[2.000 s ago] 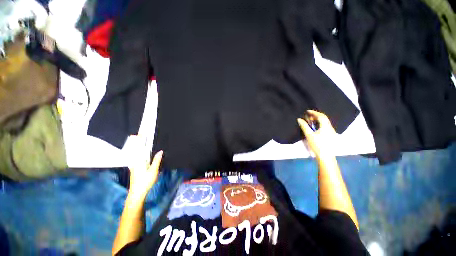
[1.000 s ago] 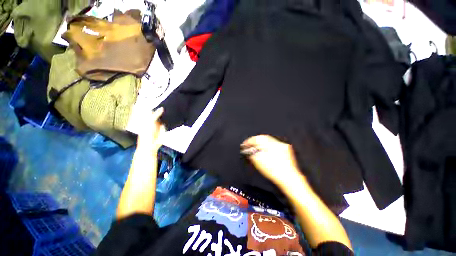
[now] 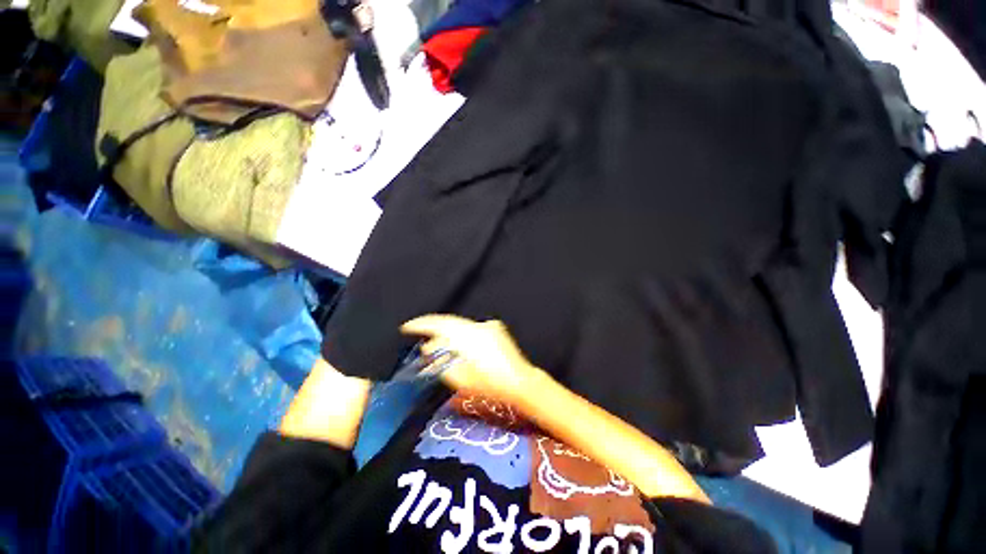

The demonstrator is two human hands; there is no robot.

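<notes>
A black jacket [image 3: 670, 206] lies spread on the white-topped table, its lower left part pulled to the table's front edge. My left wrist [image 3: 337, 387] comes up under the jacket's lower left edge; the cloth hides the hand and fingers. My right hand [image 3: 467, 353] is at the jacket's lower edge, just right of my left wrist. It holds small metal thread snips [image 3: 435, 364], partly hidden by the fingers. Whether the blades touch the cloth cannot be seen.
A brown bag [image 3: 254, 54] and olive cloth [image 3: 243, 179] are at the left, near a looped cable. Red cloth [image 3: 449, 56] shows beyond the jacket. More black garments [image 3: 935, 325] lie at the right. Blue crates [image 3: 108, 476] stand on the floor at lower left.
My left hand has gone from the sleeve end to under the jacket's edge, and the left sleeve and side have shifted toward me. My right hand has moved left and nearer my body.
</notes>
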